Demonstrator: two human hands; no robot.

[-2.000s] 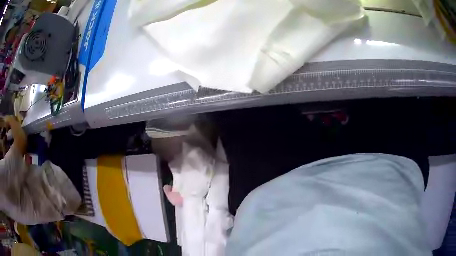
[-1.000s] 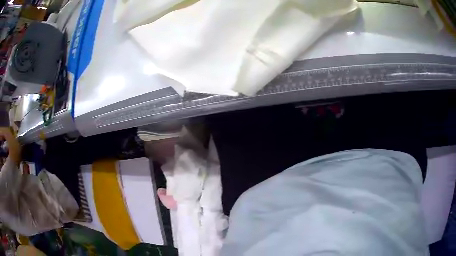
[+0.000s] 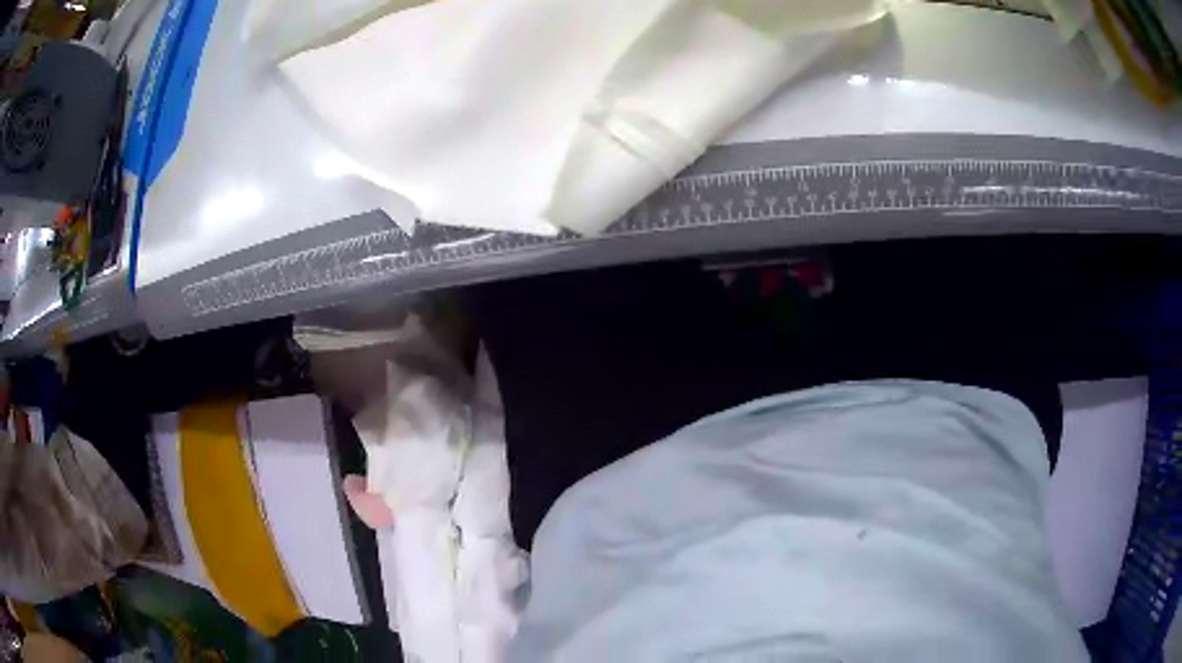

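White to cream cloth pieces (image 3: 480, 123) lie flat and overlapping on the white machine table (image 3: 220, 168). Their pointed lower corners reach over the grey ruler strip (image 3: 830, 192) along the front edge. More white cloth (image 3: 441, 518) hangs below the table edge, left of the wearer's light blue clothing. A small pink shape (image 3: 367, 503) shows beside the hanging cloth; I cannot tell what it is. Neither of my hands can be made out, and nothing visibly holds the cloth.
A grey box with a round vent (image 3: 39, 123) and a blue lettered strip (image 3: 169, 91) are at the upper left. Below is a white and yellow panel (image 3: 233, 518). Another person's beige clothing (image 3: 65, 518) is at the far left. Yellow-orange and green loops (image 3: 1141, 52) are at the upper right.
The whole view has shifted, so the table, cloth and clothing appear further left. A blue lattice now shows at the right rim. The cloth has not visibly moved on the table.
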